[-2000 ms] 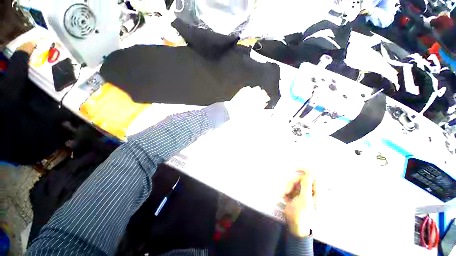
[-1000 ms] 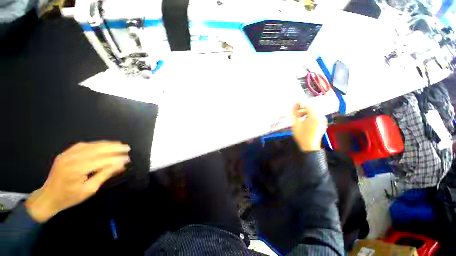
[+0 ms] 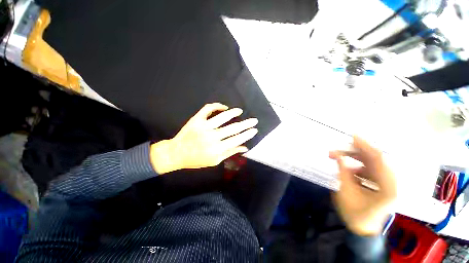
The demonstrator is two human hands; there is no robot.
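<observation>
A large black fabric panel [image 3: 159, 61] covers the left and middle of the white table, with a pointed corner towards the right near the front edge. My left hand [image 3: 208, 136] lies flat on the panel near this corner, fingers slightly spread, holding nothing. My right hand [image 3: 365, 187] is over the white table to the right of the panel, not touching it. It is blurred, its fingers curled. Something thin and dark shows at its palm, but I cannot tell what it is.
The shiny presser foot area [image 3: 355, 64] is at the upper right, with a black band [image 3: 442, 77] beside it. Red-handled scissors [image 3: 448, 186] lie at the right end. A yellow-orange patch [image 3: 46, 56] is at the far left. A red stool [image 3: 419, 239] stands below the table.
The view has swung back left from the table's right end. My left hand now rests flat near the panel's corner. My right hand is away from the scissors, nearer the panel.
</observation>
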